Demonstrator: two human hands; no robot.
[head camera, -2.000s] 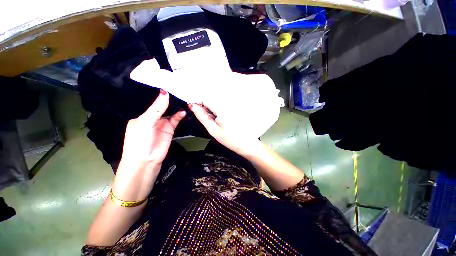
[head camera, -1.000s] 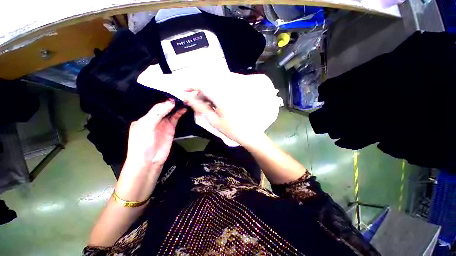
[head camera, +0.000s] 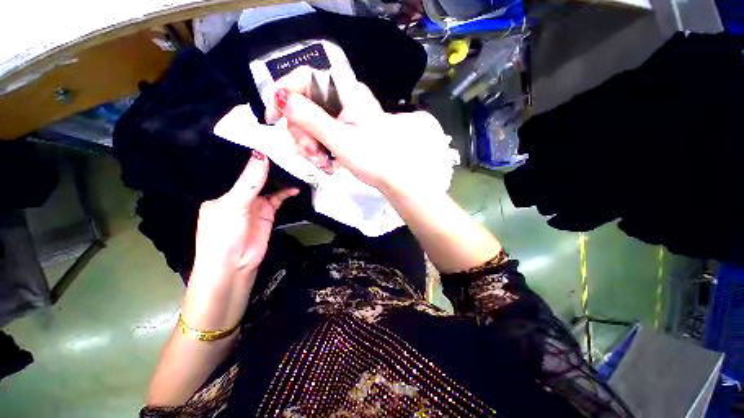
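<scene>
A black garment (head camera: 175, 122) with a bright white section (head camera: 400, 155) lies bunched over my lap and up to the table edge. A small black brand label (head camera: 298, 61) with pale lettering sits on the white near the neck. My left hand (head camera: 241, 220) has its thumb and fingertips on the edge where white cloth meets black. My right hand (head camera: 343, 135) is raised over the white section just below the label, fingers curled and pinched. A needle or thread cannot be made out.
The white-topped table (head camera: 98, 33) with a wooden edge curves across the top. A large black garment heap (head camera: 636, 155) hangs at the right. Blue crates and plastic bags (head camera: 498, 135) stand beyond the garment. A grey bin (head camera: 665, 371) is at lower right, above green floor.
My right hand has moved up and left from the white edge to just below the label. My left hand stays near the same edge. The garment has shifted slightly.
</scene>
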